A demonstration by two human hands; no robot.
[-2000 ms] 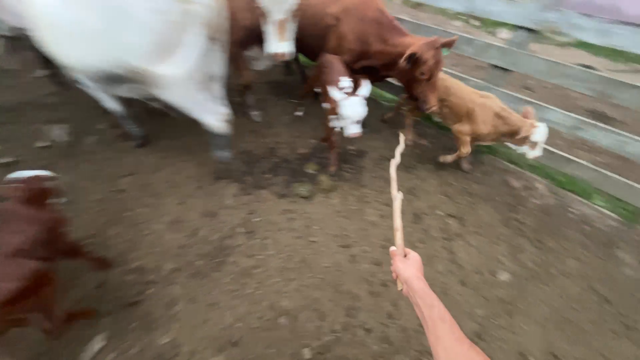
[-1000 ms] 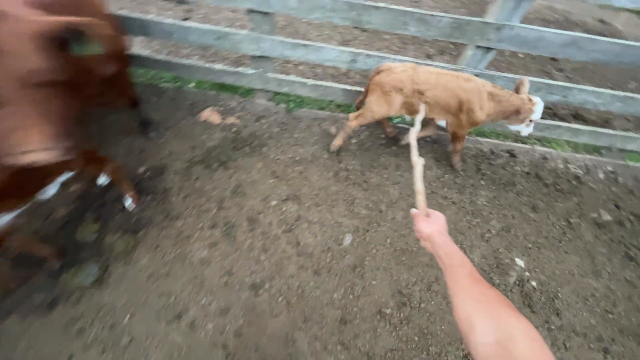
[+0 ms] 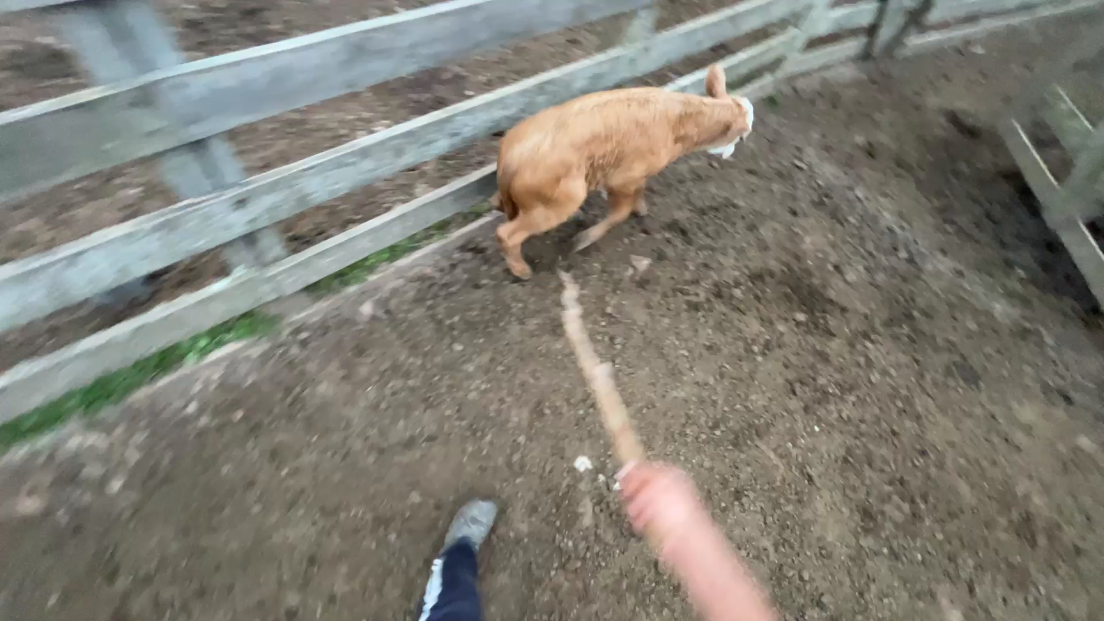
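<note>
My right hand (image 3: 660, 498), blurred by motion, is closed around the lower end of a crooked wooden stick (image 3: 595, 366). The stick points forward and slightly left over the dirt, and in the view its tip lies just below the hind legs of a tan calf (image 3: 604, 134). I cannot tell how far the tip is from the animal. The calf stands alongside the wooden rail fence, its rump toward me and its white-marked head turned to the right. My left hand is out of view.
A weathered wooden rail fence (image 3: 345, 164) runs from the left edge to the upper right, with grass (image 3: 190, 345) along its foot. More wooden rails (image 3: 1056, 207) stand at the right edge. My booted foot (image 3: 472, 522) is on the dirt ground (image 3: 776, 414).
The view has swung far to the right. The red-brown and white cattle seen earlier are out of view. The tan calf has moved along the fence. My right hand still grips the stick.
</note>
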